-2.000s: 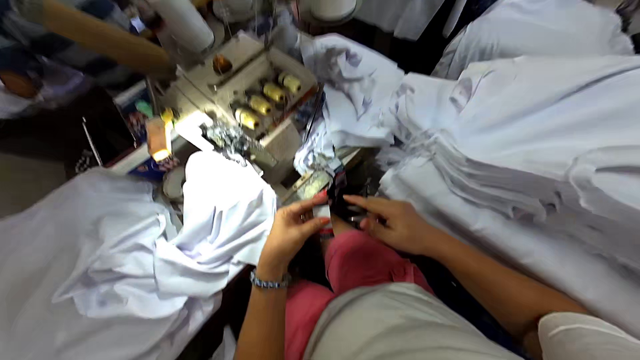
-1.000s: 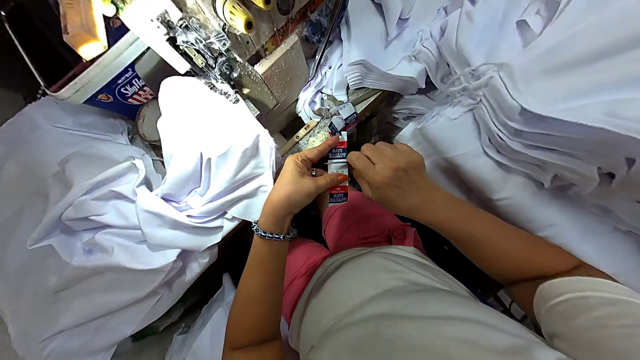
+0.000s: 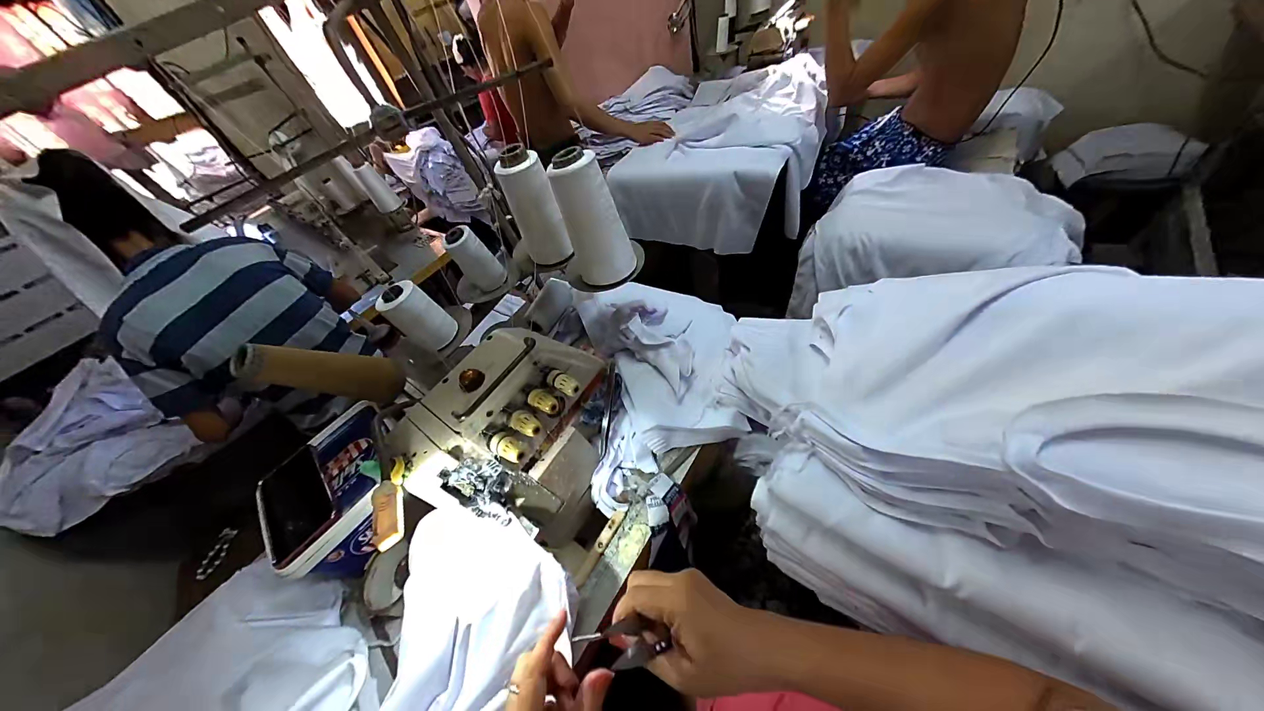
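My right hand (image 3: 696, 627) is closed on a small pair of metal thread snips (image 3: 640, 644) at the bottom centre. Close to the snips' left side is my left hand (image 3: 558, 676), partly cut off by the lower edge; what its fingers hold cannot be made out. White fabric (image 3: 479, 612) lies just left of it, under the lit needle area of an overlock sewing machine (image 3: 494, 395). Labels with printing (image 3: 676, 509) hang at the machine table's edge, above my right hand. A thick stack of white cut fabric (image 3: 938, 415) fills the right side.
Thread cones (image 3: 591, 219) stand behind the machine. A plastic container (image 3: 326, 494) is at its left. A person in a striped shirt (image 3: 232, 316) sits at the left; other people work beside a fabric-covered table (image 3: 706, 188) at the back. More white cloth (image 3: 247, 642) hangs at lower left.
The view has swung up toward the room. A second ago my left hand held a strip of printed labels, with my right hand beside it; now snips show in my right hand.
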